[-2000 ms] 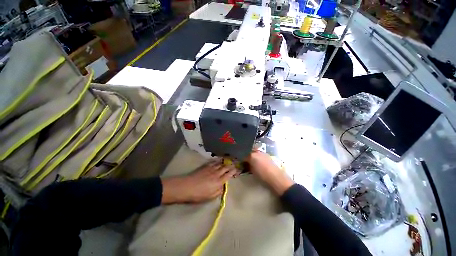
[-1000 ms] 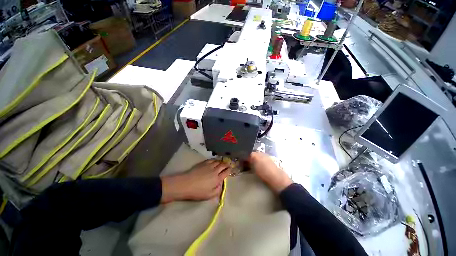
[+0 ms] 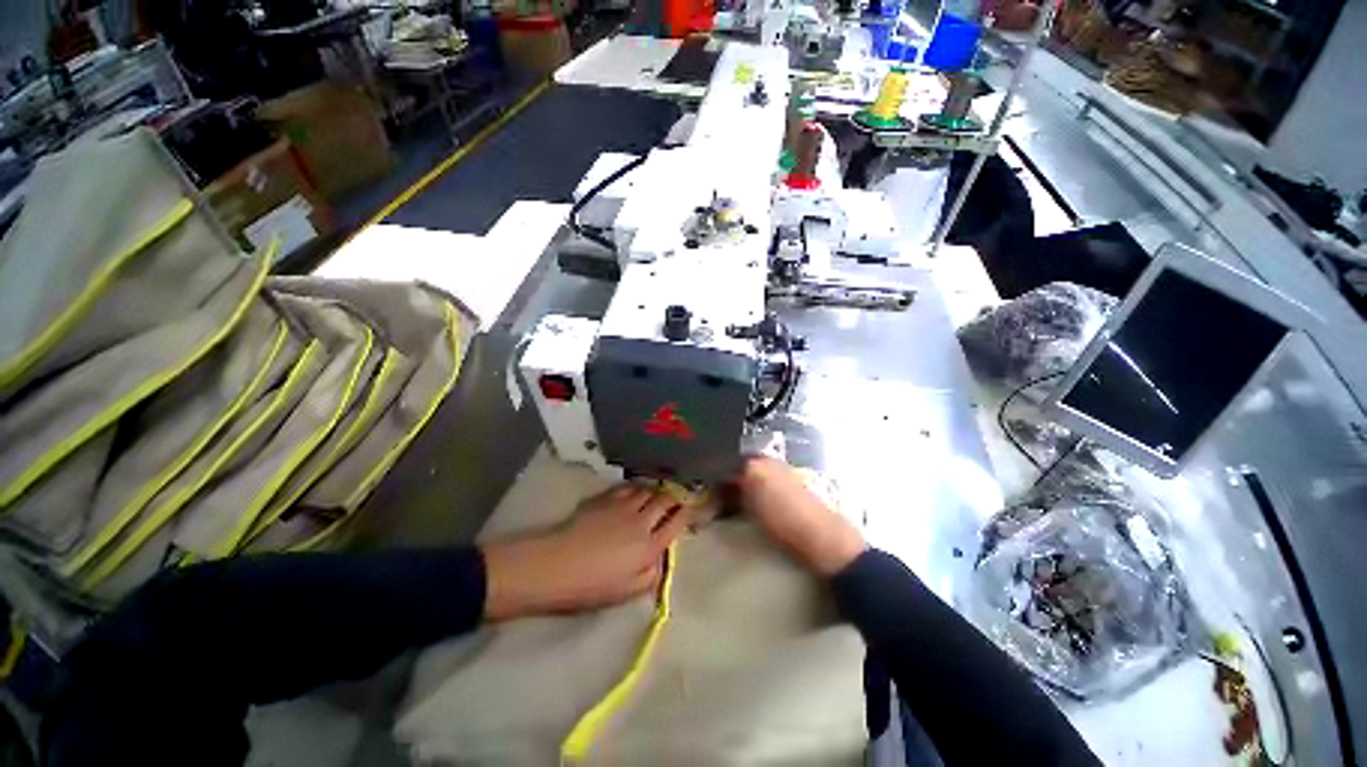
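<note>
A beige fabric bag with a yellow binding strip lies under the dark grey head of the sewing machine. My left hand lies on the cloth left of the strip, its fingertips close below the head. My right hand is on the cloth at the right, its fingertips bent in and partly hidden at the head's lower right edge. The clamp area between my fingertips is small and blurred. I cannot tell whether a small piece is held there.
A stack of beige bags with yellow edges stands at left. At right are an open clear bag of dark pieces, a second plastic bag, a screen panel and coppery bits. Thread cones stand behind the machine.
The view has shifted slightly, so the machine sits a little further left and lower. Both hands stay at the head, with only small finger movements. The cloth's front part has shifted slightly.
</note>
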